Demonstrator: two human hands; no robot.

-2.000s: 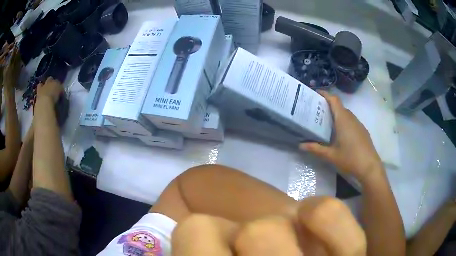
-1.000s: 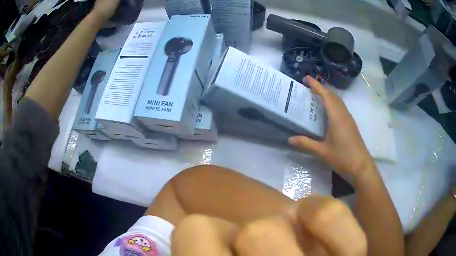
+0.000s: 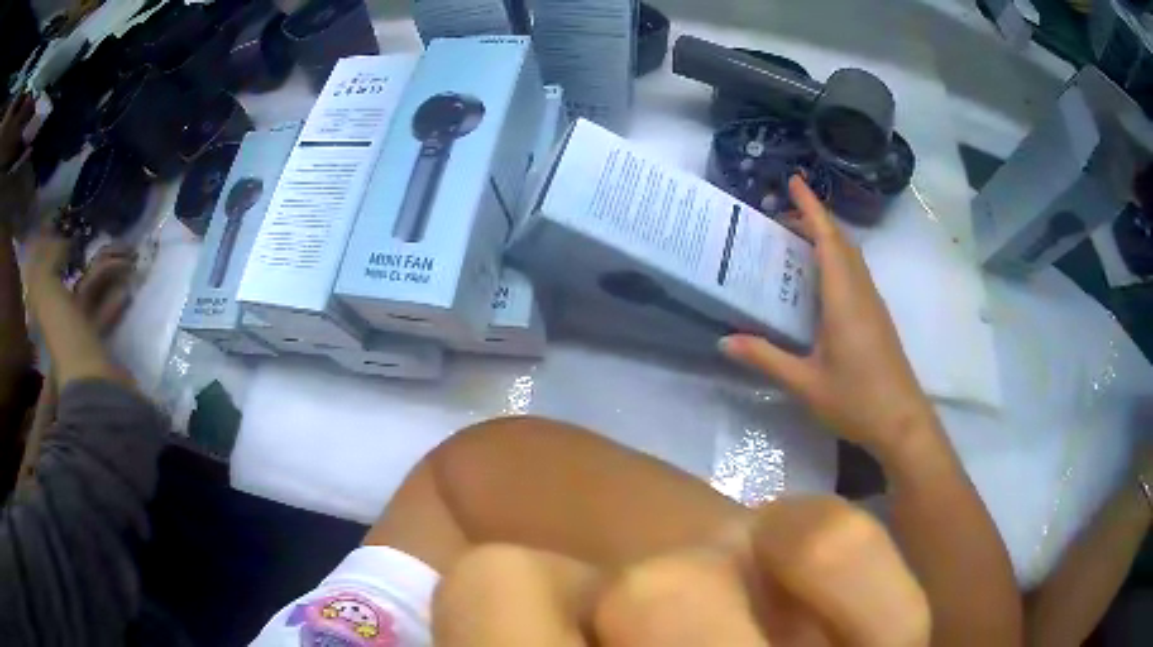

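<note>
A light blue-grey retail box [image 3: 664,247] lies tilted on its side, its left end against the stacked boxes. Its text face is up and its fan picture faces me. My right hand [image 3: 854,341] is around its right end, thumb on the picture face; some fingers are hidden behind the box. My left hand [image 3: 683,575] is very large and close at the bottom centre, fingers curled. What it may hold is hidden. A stack of "MINI FAN" boxes [image 3: 436,190] leans to the left.
A dark handheld fan [image 3: 850,114] lies over cups of small parts [image 3: 756,158] behind my right hand. Another box [image 3: 1056,190] stands at the right. A neighbour's hands [image 3: 95,284] and dark round parts [image 3: 164,114] are at the left. A white sheet [image 3: 607,423] covers the bench.
The view has shifted slightly. The fingers of my right hand have shifted a little at the box's end, while the box stays tilted. The neighbour's arm reached up, then came back down at the left.
</note>
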